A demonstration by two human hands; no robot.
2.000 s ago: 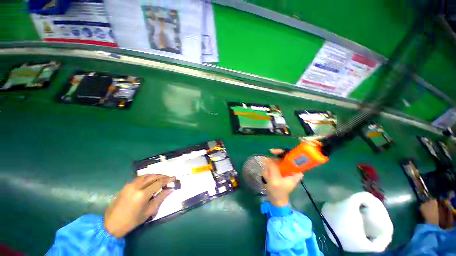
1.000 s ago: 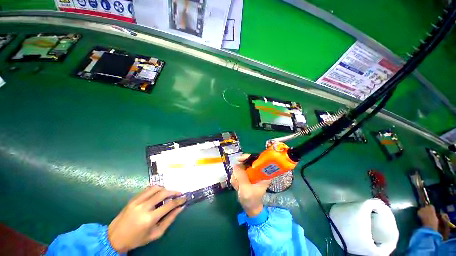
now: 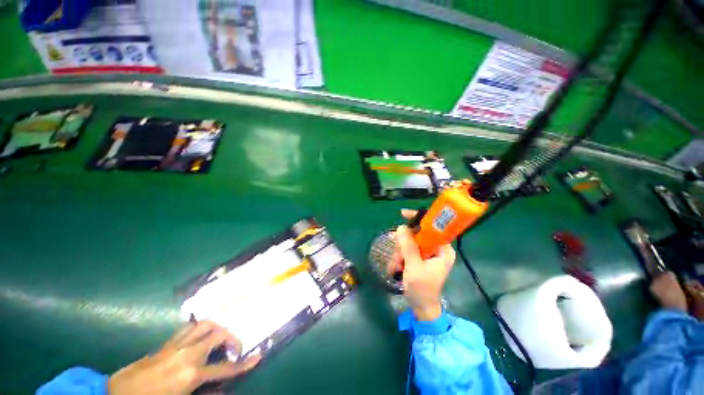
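An opened tablet (image 3: 270, 293) lies tilted on the green bench, with a white middle, an orange strip and boards at its right end. My left hand (image 3: 185, 359) is at its lower left corner, fingers bent over the edge; a small dark thing shows between the fingers, too blurred to name. My right hand (image 3: 422, 270) is closed around the orange electric screwdriver (image 3: 450, 219), which hangs from black cables. The screwdriver's lower end is hidden by the hand, over a round speckled dish (image 3: 380, 261) right of the tablet.
More opened tablets (image 3: 405, 174) lie along the back of the bench, including one with a black middle (image 3: 158, 144). A thick white roll (image 3: 554, 322) and a dark-red pile (image 3: 573, 257) are at the right. Another person's hand (image 3: 668, 292) is at the far right.
Since one second ago, my right hand has moved the screwdriver from the tablet's right end to over the round dish. The tablet is turned more steeply, and my left hand is lower and further left.
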